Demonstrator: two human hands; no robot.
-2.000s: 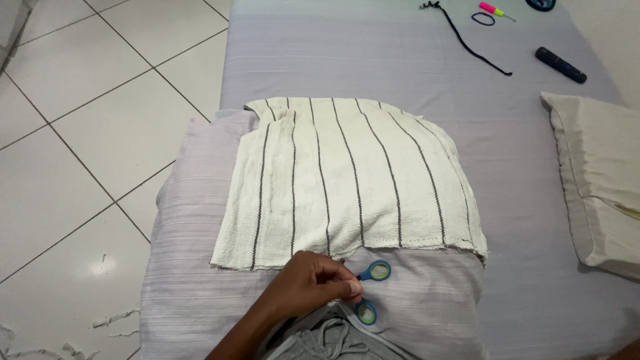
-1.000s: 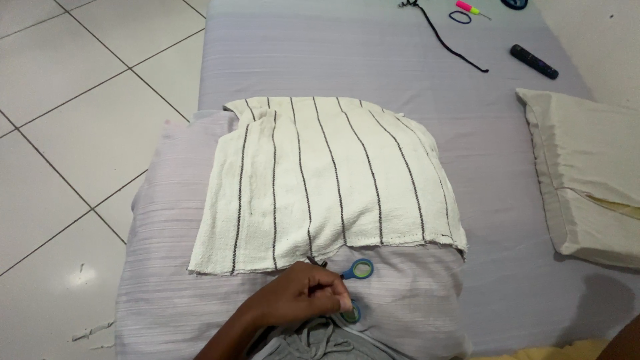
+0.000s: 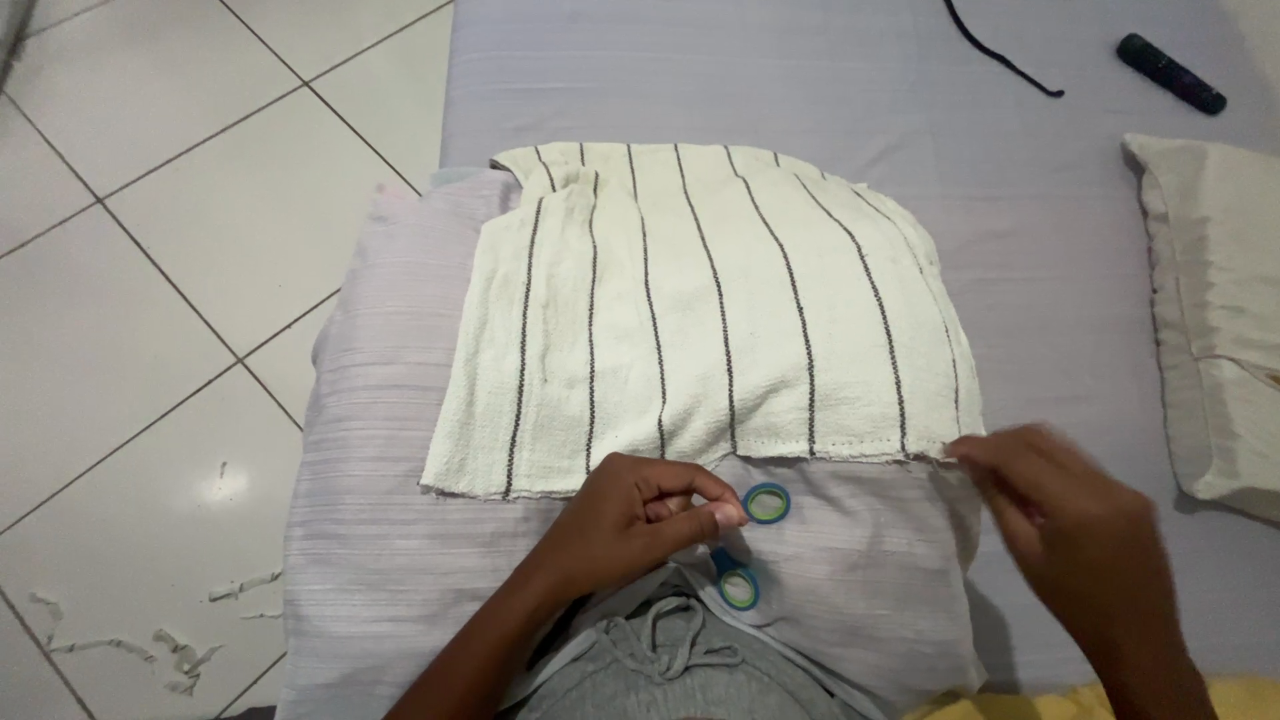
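Note:
A white woven cloth with dark stripes (image 3: 690, 310) lies over a lilac cushion or bedding on my lap. My left hand (image 3: 660, 510) is at its near edge, thumb and forefinger closed, beside a pair of scissors with blue and green finger loops (image 3: 767, 503); the blades are hidden, and the fingers appear to hold the scissors. At the cloth's near right corner is my right hand (image 3: 1060, 530), slightly blurred, its fingertips pinching or touching the frayed edge.
A beige zipped cushion (image 3: 1220, 330) is at the right on the lilac bed sheet (image 3: 780, 60). Beyond it lie a dark cylindrical object (image 3: 1170, 74) and a black cord (image 3: 1005, 58). Fabric scraps (image 3: 180, 660) lie on the tiled floor (image 3: 130, 300) at left.
My right hand has come into view and reached the cloth's near right corner. My left hand stays by the scissors. The view has shifted, leaving the far small items out of frame.

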